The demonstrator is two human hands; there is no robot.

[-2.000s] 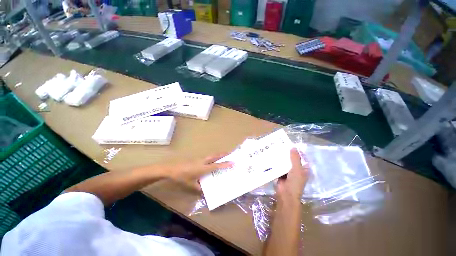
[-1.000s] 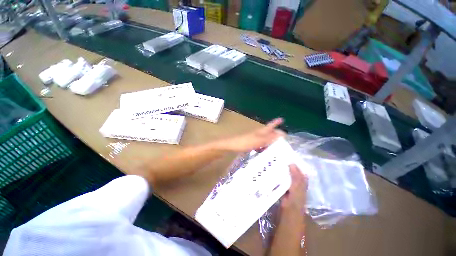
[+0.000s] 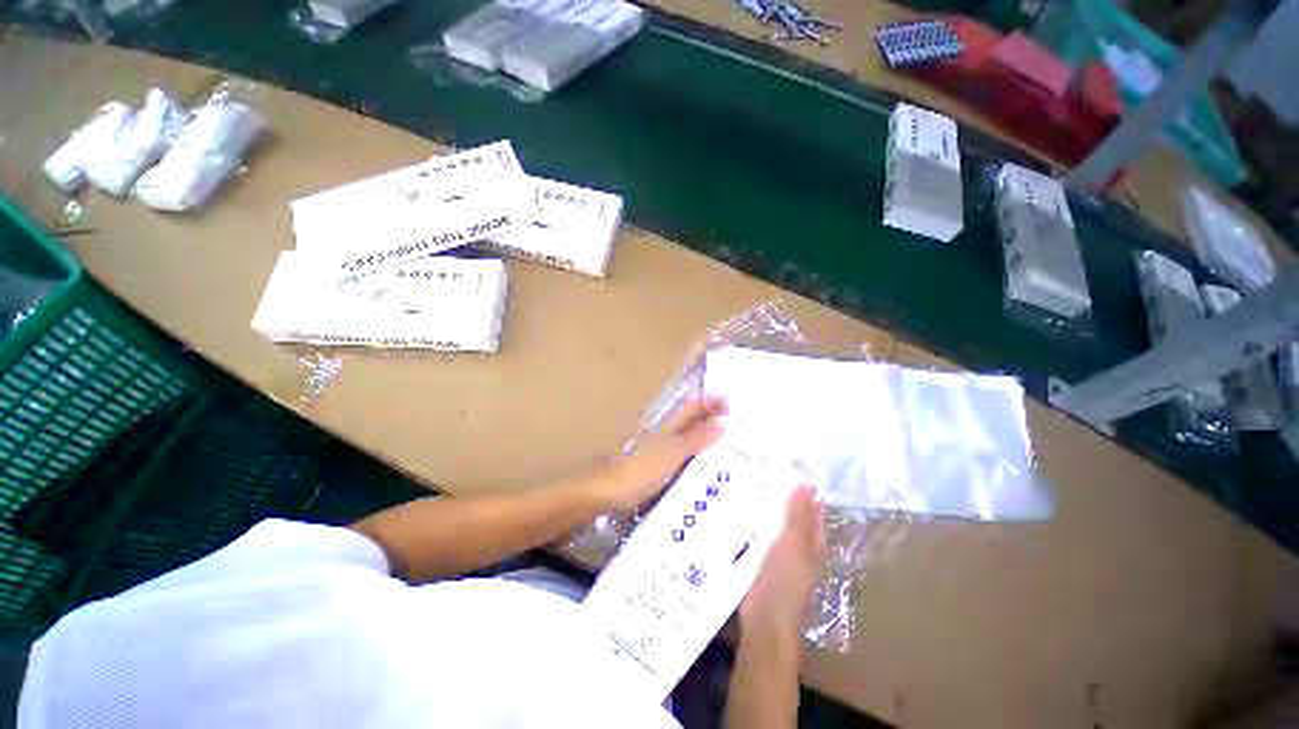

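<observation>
A white printed product box [image 3: 698, 563] is tilted in front of me, its lower end near my white sleeve. My left hand [image 3: 670, 453] is at the box's upper left edge, with crinkled clear film around it. My right hand [image 3: 788, 556] grips the box's right edge. A clear poly bag [image 3: 833, 591] shows on both sides of the box; how far the box sits inside it I cannot tell. The stack of poly bags [image 3: 912, 434] lies flat on the table beyond the hands.
A pile of boxes [image 3: 385, 302] lies left of the hands, wrapped white bundles [image 3: 192, 157] farther left. A green plastic crate [image 3: 86, 385] stands at the left. Bagged boxes [image 3: 1040, 242] lie on the green conveyor belt [image 3: 769, 171]. A metal post [image 3: 1182, 356] is at the right, a red bin [image 3: 1033, 100] beyond.
The box has moved down toward my body and turned steeper. My left hand reached out to its far end, then came back to its upper left edge. The camera view has tilted down.
</observation>
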